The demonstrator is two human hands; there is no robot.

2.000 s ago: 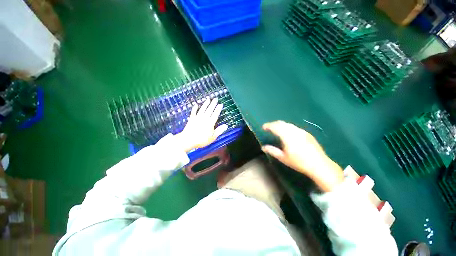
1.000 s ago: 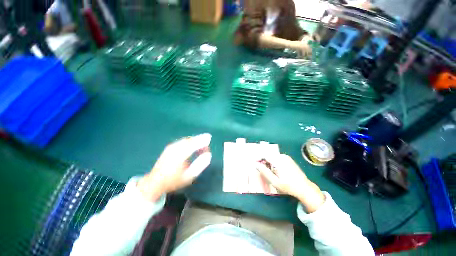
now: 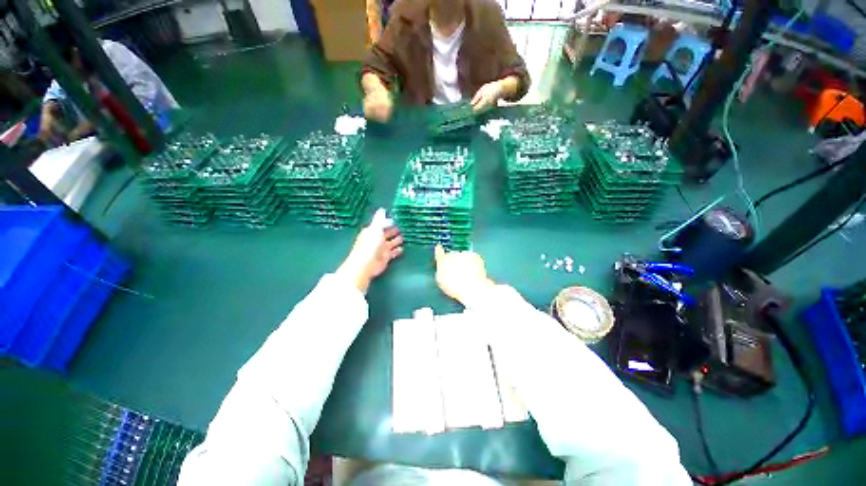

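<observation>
A layered stack of green circuit boards (image 3: pixel 434 201) stands in the middle of the bench, small parts on its top. My left hand (image 3: pixel 377 249) is at the stack's front left corner, fingers pointing forward. My right hand (image 3: pixel 460 272) is at the stack's front edge, its fingertips at the lower boards. Whether either hand grips a board cannot be told. The pale cream backing plate (image 3: pixel 446 373) lies in front of me with no board on it, partly covered by my right sleeve.
More board stacks stand left (image 3: pixel 323 180) and right (image 3: pixel 541 163). A round pot (image 3: pixel 583 314), small white parts (image 3: pixel 563 263) and a dark soldering station (image 3: pixel 736 346) are at right. Blue bins (image 3: pixel 57 285) and racked boards (image 3: pixel 133 446) are at left. A person opposite handles a board (image 3: pixel 454 119).
The view has turned from the rack at left to the bench. Both hands have moved forward from near the backing plate to the middle stack. My right hand has left the plate.
</observation>
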